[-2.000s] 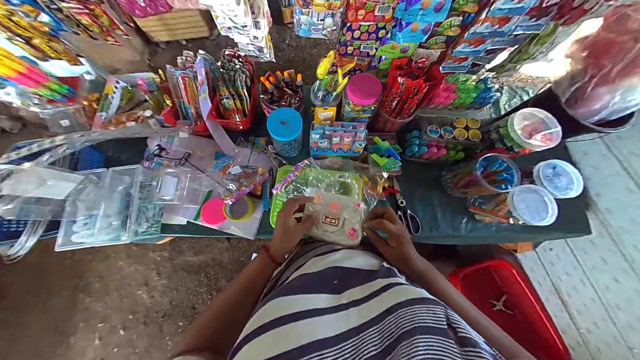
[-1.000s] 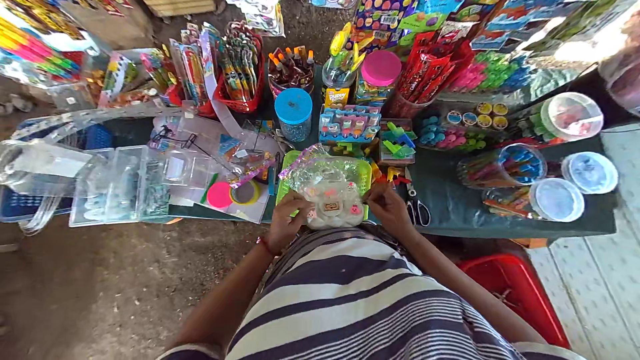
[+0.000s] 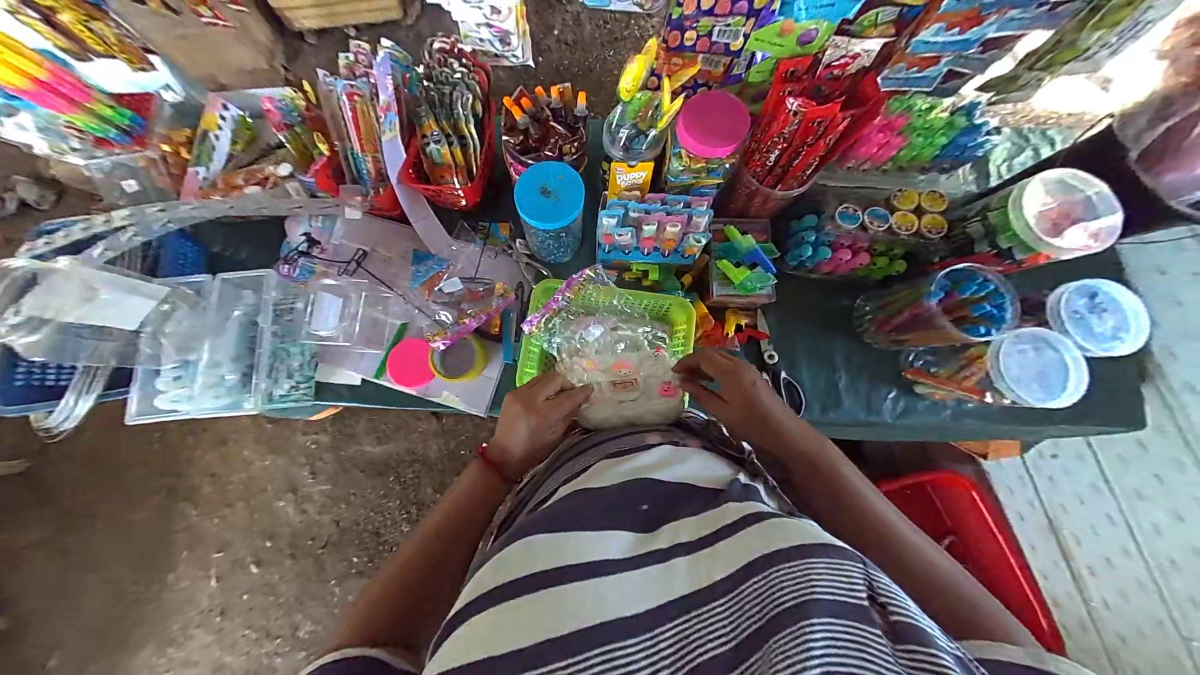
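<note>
A pale pouch (image 3: 626,375) with small pink figures, in clear crinkled plastic wrap (image 3: 609,319), lies at the front of a lime green plastic basket (image 3: 682,323), close against my body. My left hand (image 3: 542,417) grips the pouch's left edge between thumb and fingers. At its right edge, my right hand (image 3: 727,384) has its fingertips on the pouch or its wrap; how firmly they close on it is unclear. The basket's front side is hidden behind the pouch and hands.
Scissors (image 3: 787,389) lie right of my right hand. Behind the basket stand a blue-lidded jar (image 3: 549,202) and a box of small tubes (image 3: 653,230). Left are clear plastic cases (image 3: 197,356) and a pink disc (image 3: 411,363); right, white-lidded jars (image 3: 1038,367). A red tub (image 3: 975,534) sits below.
Two seconds ago the pouch sat more tilted and lower over the basket's front edge; it now lies further over the basket. Both hands remain at its sides. The view has shifted a little.
</note>
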